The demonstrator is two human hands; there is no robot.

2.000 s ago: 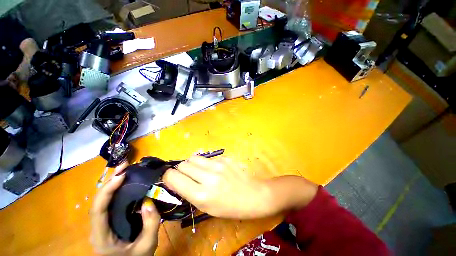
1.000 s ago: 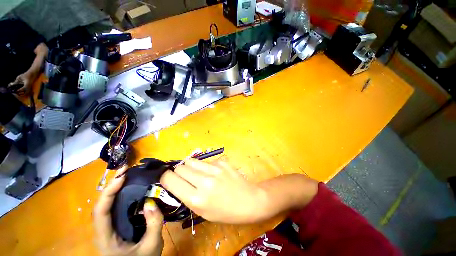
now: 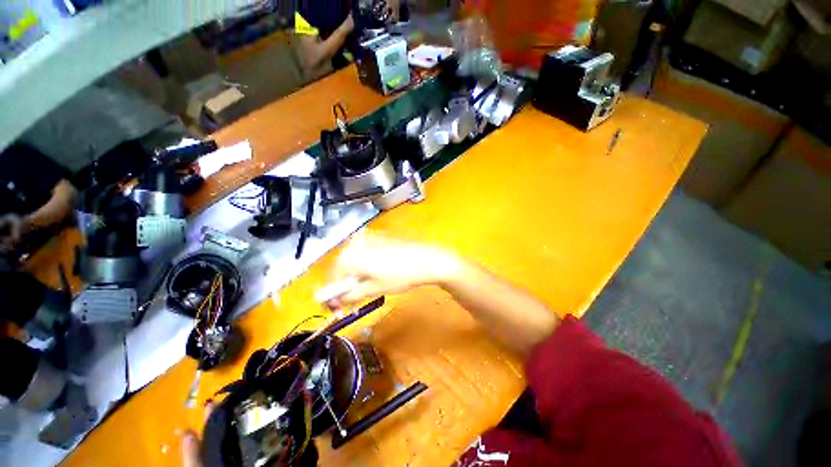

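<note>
The black cover lies open at the lower left, its electronics and silver parts showing. Red, yellow and black lead wires run from it into the round body, which rests on the bench with two black rods projecting to the right. My left hand shows only as fingertips at the cover's left edge; the rest is hidden or cut off. My right hand is blurred above the body, fingers together near a small white item at the fingertips; I cannot tell whether it is held.
A smaller black sub-assembly with a dangling wired module lies at the white sheet's edge. Waiting units stand behind it. A black and silver box stands at the back right. Other people's arms show at the back and left.
The cover has been opened away from the body, exposing the electronics. My right hand has moved up off the body. My left hand has slipped mostly out of sight. The camera view has shifted.
</note>
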